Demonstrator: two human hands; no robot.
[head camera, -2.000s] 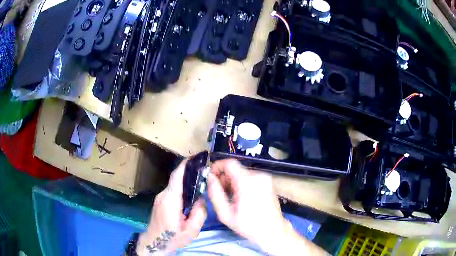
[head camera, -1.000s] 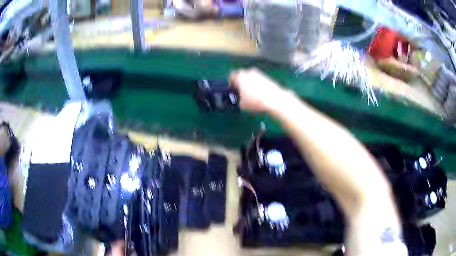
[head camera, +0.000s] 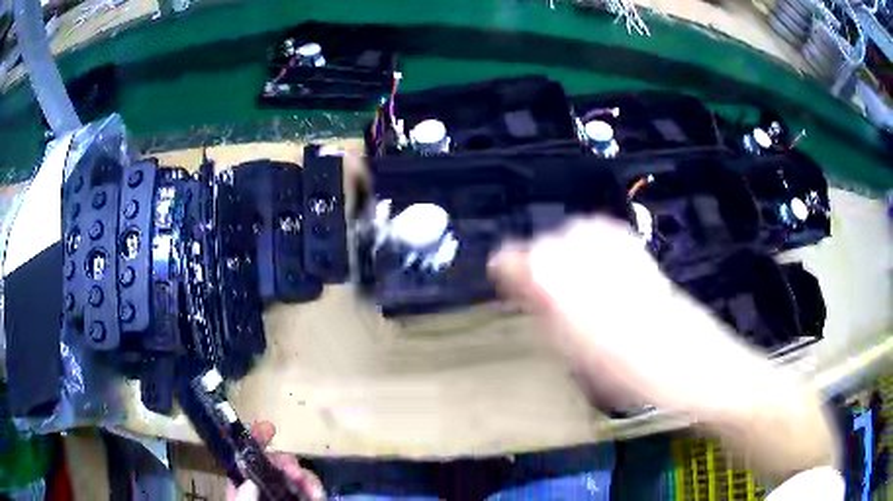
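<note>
My left hand (head camera: 279, 478) is at the bottom edge, partly cut off, and holds a narrow black control panel (head camera: 227, 431) slanting up to the left, with a pale part near its upper end. My right hand (head camera: 563, 279) is blurred; its fingers are at the near wall of a black housing (head camera: 436, 287), which is also blurred and seems gripped. Inside this housing's left end is a round white component (head camera: 419, 225). The fingertips are partly hidden.
More housings (head camera: 529, 113) stand in rows behind and to the right. Stacked button panels (head camera: 134, 245) lie at left beside shiny plastic wrap (head camera: 73, 377). One housing (head camera: 338, 78) sits on the green conveyor (head camera: 196, 113). A yellow basket (head camera: 720, 475) is below right.
My right hand has come back from the conveyor to the near housing. A housing now lies on the belt, behind the rows. My left hand has come into clearer view with a panel.
</note>
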